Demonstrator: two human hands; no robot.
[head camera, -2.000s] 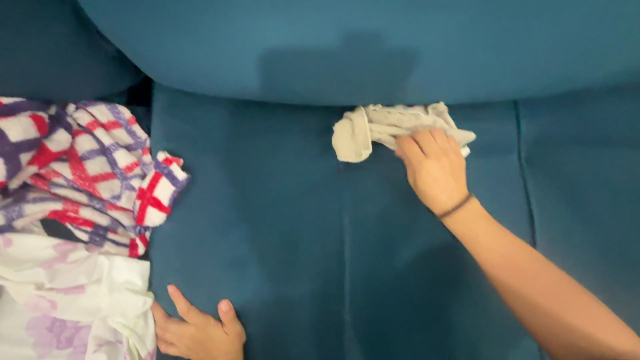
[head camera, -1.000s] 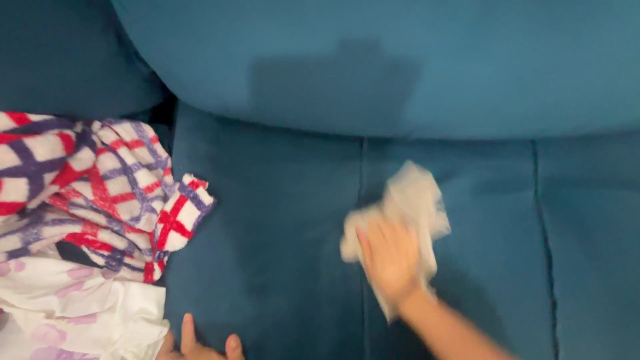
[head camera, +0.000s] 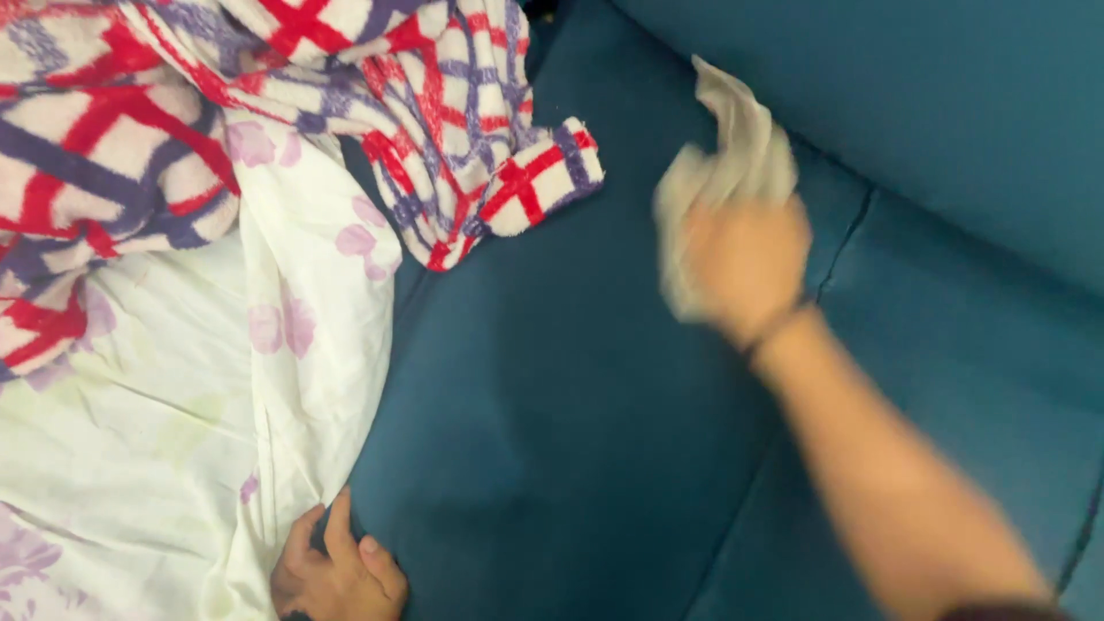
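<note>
My right hand (head camera: 750, 259), blurred by motion, presses a crumpled pale cloth (head camera: 742, 138) over the blue sofa seat (head camera: 552, 414). Part of the cloth sticks out beyond the fingers and part lies along the hand's left side. A thin dark band circles that wrist. At the bottom, my left hand (head camera: 341, 561) rests with fingers apart on the seat, beside the edge of a white floral sheet (head camera: 319, 345). It grips nothing that I can see.
A fuzzy red, white and purple checked blanket (head camera: 457, 129) is bunched at the upper left, partly over the sheet. The sofa's backrest (head camera: 966, 112) rises at the upper right. Seams (head camera: 845, 241) run across the seat.
The view has turned and shifted left. My right hand has moved with the cloth from near the backrest over the seat, closer to the checked blanket. My left hand remains low beside the sheet.
</note>
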